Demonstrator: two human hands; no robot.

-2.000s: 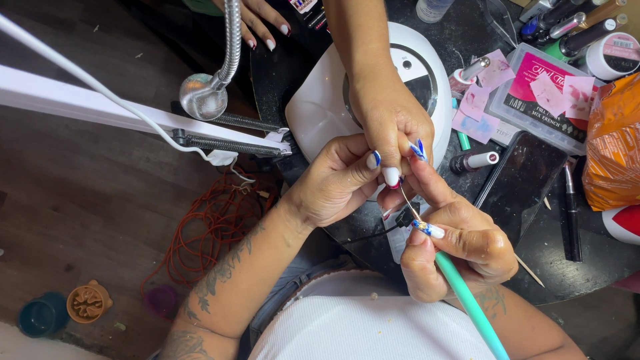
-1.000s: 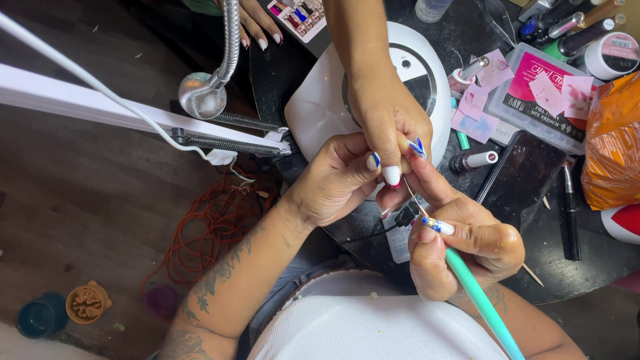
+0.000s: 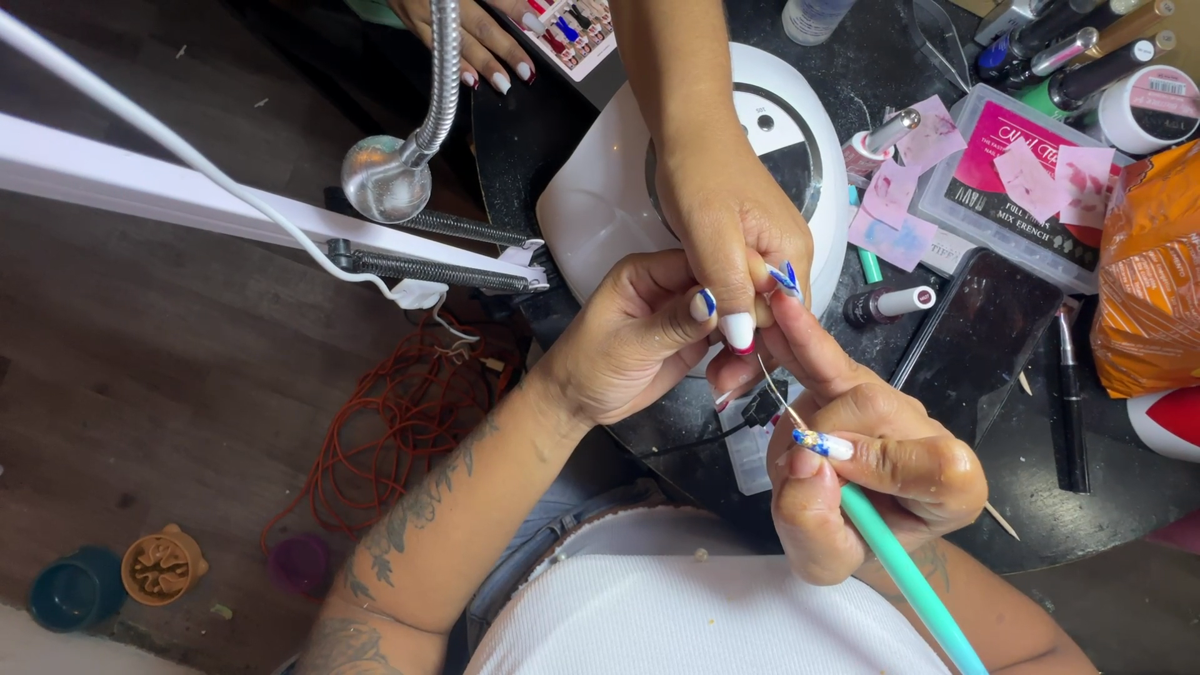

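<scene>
My left hand [image 3: 637, 342] grips the fingers of another person's hand [image 3: 731, 206], which reaches down from the top of the view. That hand's thumbnail [image 3: 738, 331] is white with a dark red tip. Between thumb and fingers, my right hand [image 3: 872, 459] holds a thin nail-art brush with a turquoise handle [image 3: 909, 572]. The brush's fine bristles point at the red tip of the thumbnail; whether they touch it cannot be told. One finger of my right hand rests against the other person's hand. Beneath the hands stands a white nail lamp [image 3: 600, 202].
A metal gooseneck lamp [image 3: 386, 178] and a white spring arm [image 3: 262, 202] stand at the left. Right on the black table are a phone [image 3: 980, 342], a polish bottle [image 3: 889, 305], a nail-tip box [image 3: 1012, 178], an orange bag [image 3: 1148, 272] and a black brush [image 3: 1069, 403]. Orange cord [image 3: 394, 441] lies on the floor.
The other person's free hand at the top has shifted, and more of the picture card beside it shows. My right hand has moved the brush slightly; my left hand keeps its hold.
</scene>
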